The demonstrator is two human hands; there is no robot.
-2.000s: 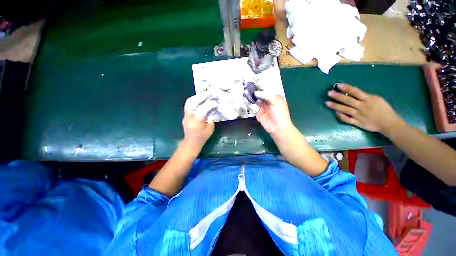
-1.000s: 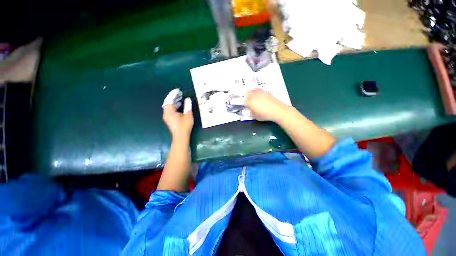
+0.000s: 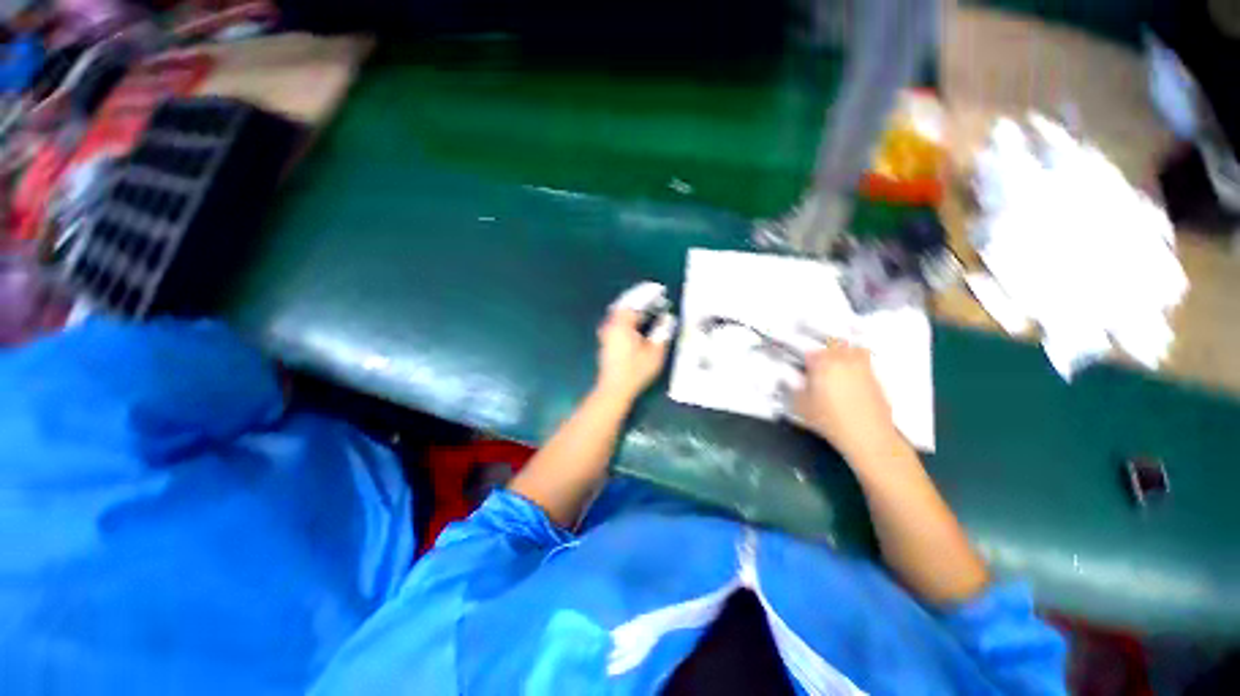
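Observation:
The white work sheet (image 3: 710, 374) with black smudges lies on the green bench, tilted in view. My left hand (image 3: 634, 343), with white coverings on its fingertips, is just left of the sheet and holds a small dark thing, likely a smartwatch unit (image 3: 650, 321). My right hand (image 3: 836, 388) is over the sheet, fingers down on a blurred whitish cloth (image 3: 789, 385); its grip is hard to make out. A blurred solvent bottle (image 3: 881, 276) stands at the sheet's upper edge. Another smartwatch unit (image 3: 1146, 480) lies on the bench at the right.
A slanting metal post (image 3: 870, 116) rises behind the sheet, beside an orange-yellow box (image 3: 908, 152). A white wipe pile (image 3: 1081, 245) lies on cardboard (image 3: 1203, 356). A black compartment tray (image 3: 170, 204) is at the far left. A person in blue (image 3: 177, 503) sits at my left.
The camera has turned left, so the scene has shifted right and tilted. Since the oldest frame, my left hand has moved off the sheet and the other person's hand at the right has gone, leaving a unit there.

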